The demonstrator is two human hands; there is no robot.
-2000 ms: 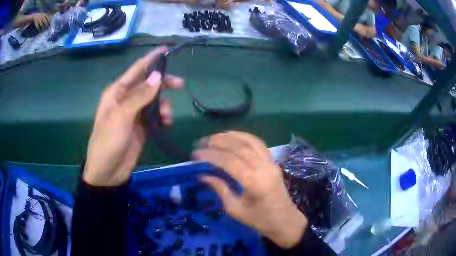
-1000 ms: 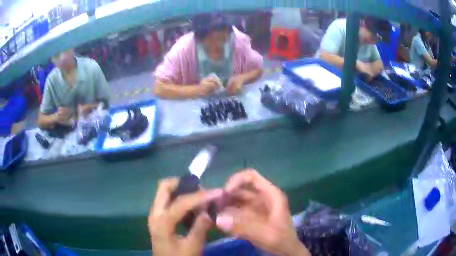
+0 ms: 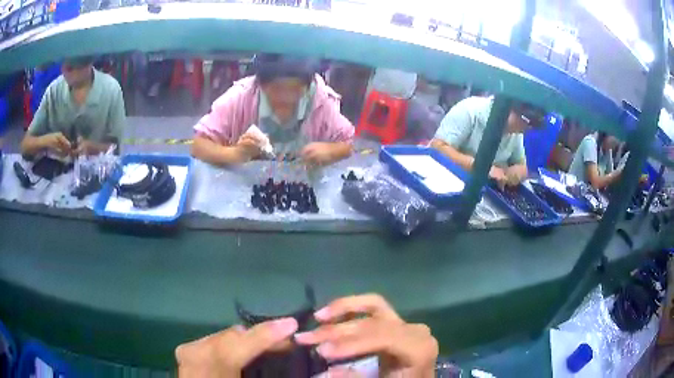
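Note:
At the bottom edge, my left hand (image 3: 235, 345) and my right hand (image 3: 378, 338) are close together, fingers bent around a dark part (image 3: 284, 363). The picture's edge cuts off both hands and the part, so its shape is unclear. A white piece (image 3: 363, 366) shows under my right fingers; I cannot tell what it is. A black curved band (image 3: 275, 317) shows just beyond my fingertips, its two ends pointing up. I cannot tell whether it lies on the green belt (image 3: 148, 273) or touches my hands.
Several people work across the belt, one holding a white bottle (image 3: 259, 140). Over there are a blue tray of black bands (image 3: 144, 184), black parts (image 3: 284, 198) and a plastic bag (image 3: 388, 203). A green post (image 3: 491, 151) stands right. A blue cap (image 3: 580, 357) lies lower right.
The view has tilted up from the blue parts tray to the people opposite. The long black band stretched between my hands earlier is no longer seen that way; my hands are now together, lower in view.

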